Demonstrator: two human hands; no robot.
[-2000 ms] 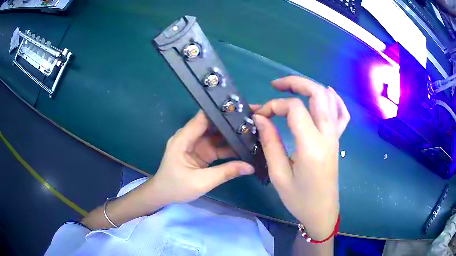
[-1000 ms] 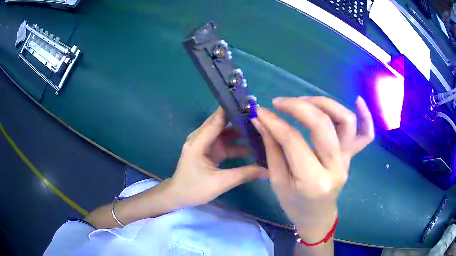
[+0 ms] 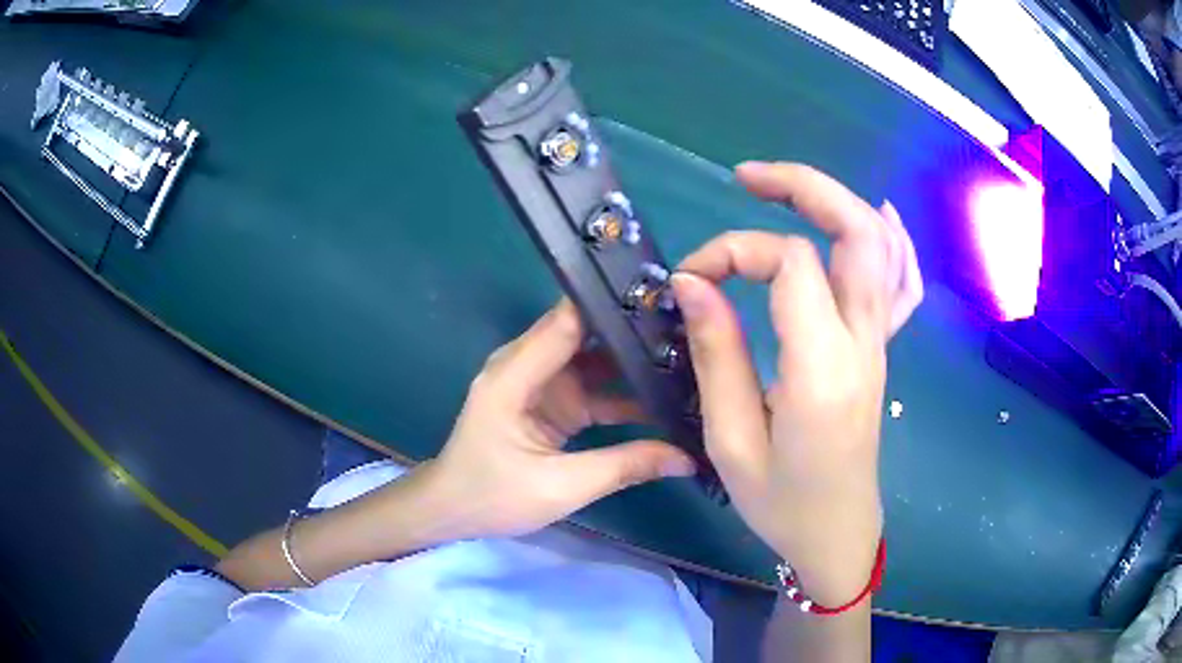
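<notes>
A dark grey bar fixture [image 3: 547,201] is held tilted above the mat, its far end up and left. Round parts with metallic rims and amber centres sit in a row along it, such as the top one [image 3: 563,148], with small shiny bits beside them. My left hand [image 3: 525,421] grips the lower part of the bar from the left, thumb near its bottom end. My right hand [image 3: 804,350] has thumb and forefinger together at the third round part; whether a small piece is between them cannot be told. The lower seats are partly hidden by the right hand.
Green mat [image 3: 324,259] under the hands. A silver metal frame fixture [image 3: 117,145] lies at far left. A dark box with a glaring violet-white opening [image 3: 1008,249] stands at right, hoses beside it. A perforated black tray [image 3: 903,23] and white paper [image 3: 1024,78] are at back right.
Against two seconds ago, the bar is slightly further right and lower. The right fingertips have moved from the fourth round part to the third. The left hand keeps its grip.
</notes>
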